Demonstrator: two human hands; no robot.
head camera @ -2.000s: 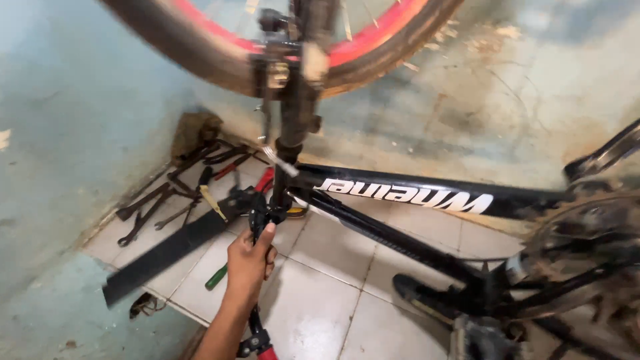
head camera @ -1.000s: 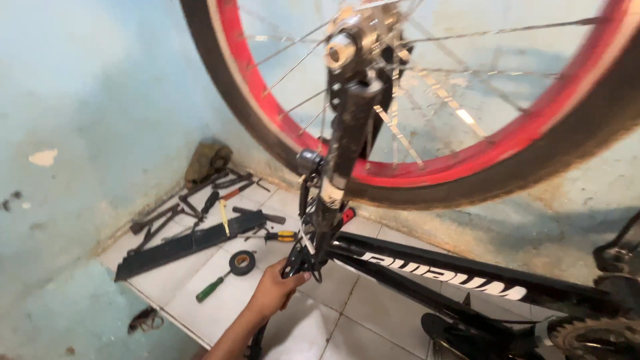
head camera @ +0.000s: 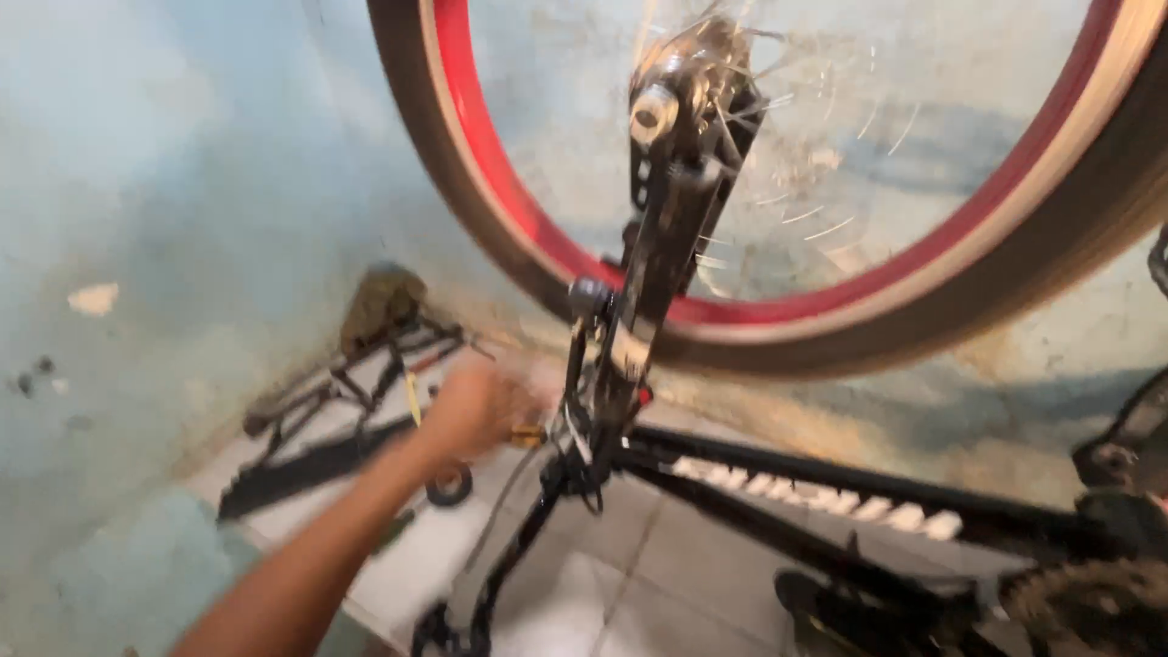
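My left hand [head camera: 488, 406], blurred, is just left of the fork [head camera: 671, 228] of an upside-down black bicycle; whether it holds anything is unclear. Above it stands the red-rimmed front wheel [head camera: 821, 310], its spokes smeared by motion. A rim brake arm [head camera: 577, 356] and cable sit beside the fork. Below run the handlebar [head camera: 511, 557] and, to the right, the frame's lettered down tube [head camera: 821, 497]. A roll of black tape [head camera: 449, 484] lies under my forearm, and a yellow-and-black handle [head camera: 527, 435] shows beyond my fingers. My right hand is out of view.
On the tiled surface [head camera: 584, 584] at left lie a long black bar [head camera: 310, 474] and several dark hand tools [head camera: 365, 388], with a dark bundle [head camera: 383, 306] against the blue wall [head camera: 228, 182]. The chainring [head camera: 1095, 598] is at lower right.
My left hand has left the parts at the base of the fork and moved up and left, over the tools. Two seconds ago it was closed around those parts.
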